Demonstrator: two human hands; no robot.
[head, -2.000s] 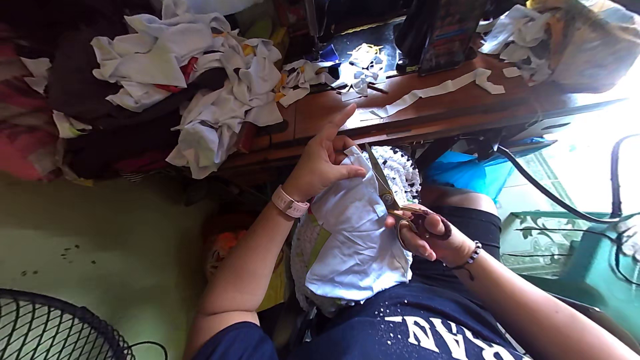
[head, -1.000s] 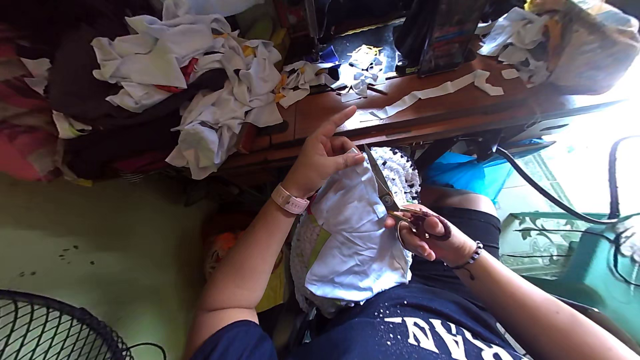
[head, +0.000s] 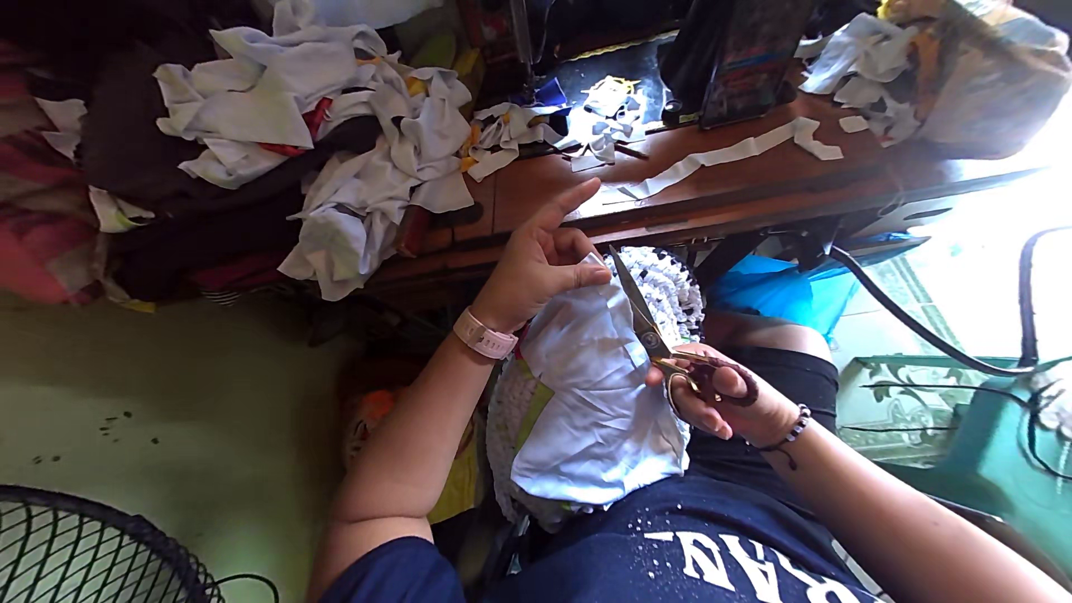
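Note:
White cloth point(head: 586, 394) hangs over my lap, its upper edge pinched between the thumb and fingers of my left hand point(head: 548, 264), whose index finger points up and away. My right hand point(head: 720, 394) has its fingers through the handles of a pair of scissors point(head: 649, 335) with dark-wrapped grips. The blades point up and to the left, alongside the cloth's right edge, near my left fingertips. Whether they touch the cloth cannot be told. Beneath the cloth lies a white knitted or crocheted piece with black specks point(head: 662, 289).
A wooden sewing table point(head: 536, 197) stands ahead, with a sewing machine point(head: 737, 67), cloth scraps point(head: 607, 121) and a long white strip point(head: 720, 155). White cloths point(head: 251, 92) are heaped at left. A plastic bag point(head: 997, 79) is at right, a fan guard point(head: 92, 544) at lower left.

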